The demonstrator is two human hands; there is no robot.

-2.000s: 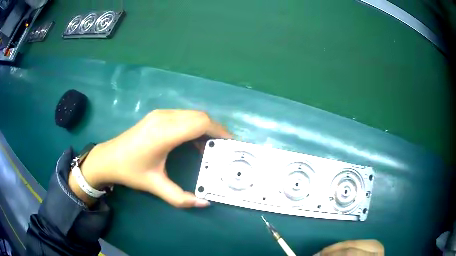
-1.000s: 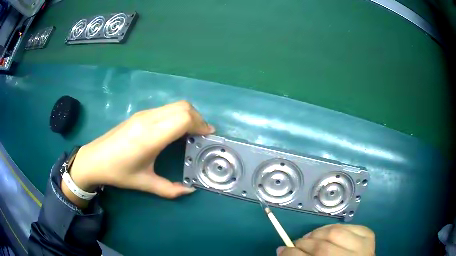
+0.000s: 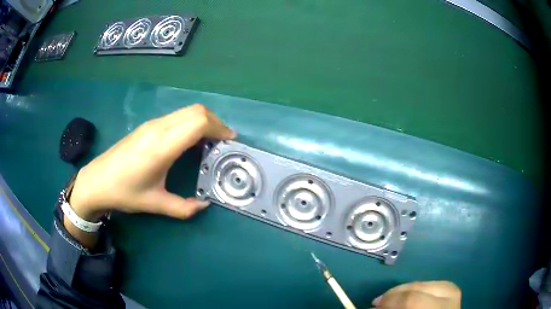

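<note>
A grey metal plate (image 3: 272,175) with three round ringed recesses lies tilted on the glossy green surface in front of me. My left hand (image 3: 142,163) grips its left end, thumb at the lower corner and fingers at the upper corner. My right hand (image 3: 420,296) is at the bottom edge, partly cut off, and holds a thin pointed tool (image 3: 338,291) with a pale handle and a metallic tip. The tip is just below the plate's lower edge, apart from it. The tool's rear end is out of the picture.
A similar three-ring plate (image 3: 147,35) and a smaller-looking one (image 3: 55,46) lie on the matte green belt (image 3: 338,54) at upper left. A black round pad (image 3: 77,140) lies at left. Electronic equipment is at the far left edge. A silver rail (image 3: 492,21) curves at upper right.
The plate has turned from its pale face to the grey ringed face and shifted left with my left hand. The tool tip touched or neared its lower edge, then moved away. The belt plates moved right.
</note>
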